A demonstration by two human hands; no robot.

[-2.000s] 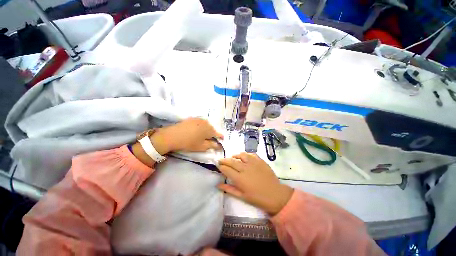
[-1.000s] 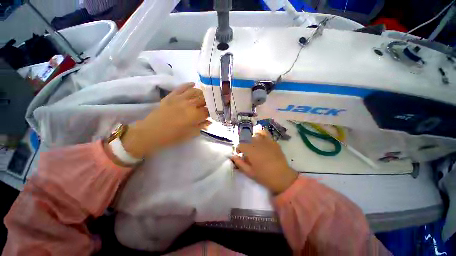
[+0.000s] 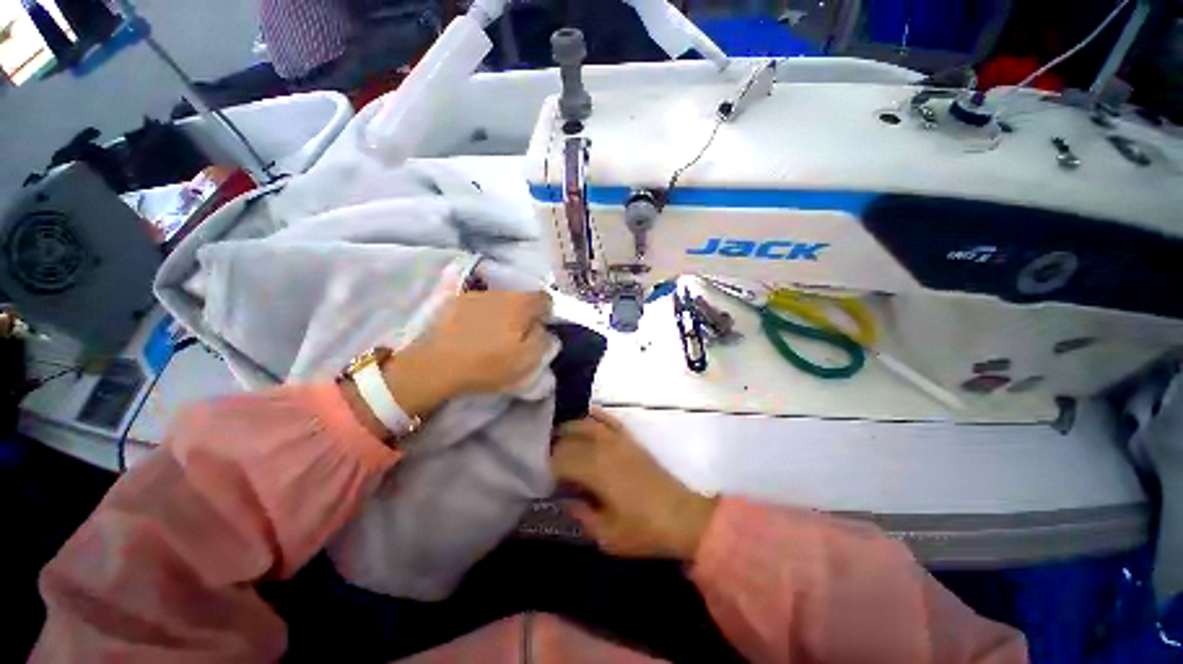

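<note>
A light grey garment (image 3: pixel 324 292) lies heaped left of the needle and hangs over the table's front edge. My left hand (image 3: pixel 487 340) grips its cloth left of the presser foot (image 3: pixel 625 309). A dark panel (image 3: pixel 576 374) shows between my hands, in front of the foot. My right hand (image 3: pixel 629 486) is at the table's front edge, at the lower end of the dark panel, with fingers bent against the cloth; its fingertips are partly hidden. The cloth appears clear of the foot.
The white sewing machine (image 3: pixel 778 156) stands at centre and right. Thread snips (image 3: pixel 692 331), green and yellow scissors (image 3: pixel 811 340) and a thin white stick (image 3: pixel 919 380) lie on its bed. A grey box with a round vent (image 3: pixel 65 253) stands at far left.
The cloth has come away from the foot towards me. The dark panel now shows more. My right hand has moved down and left from the foot, and the view has shifted.
</note>
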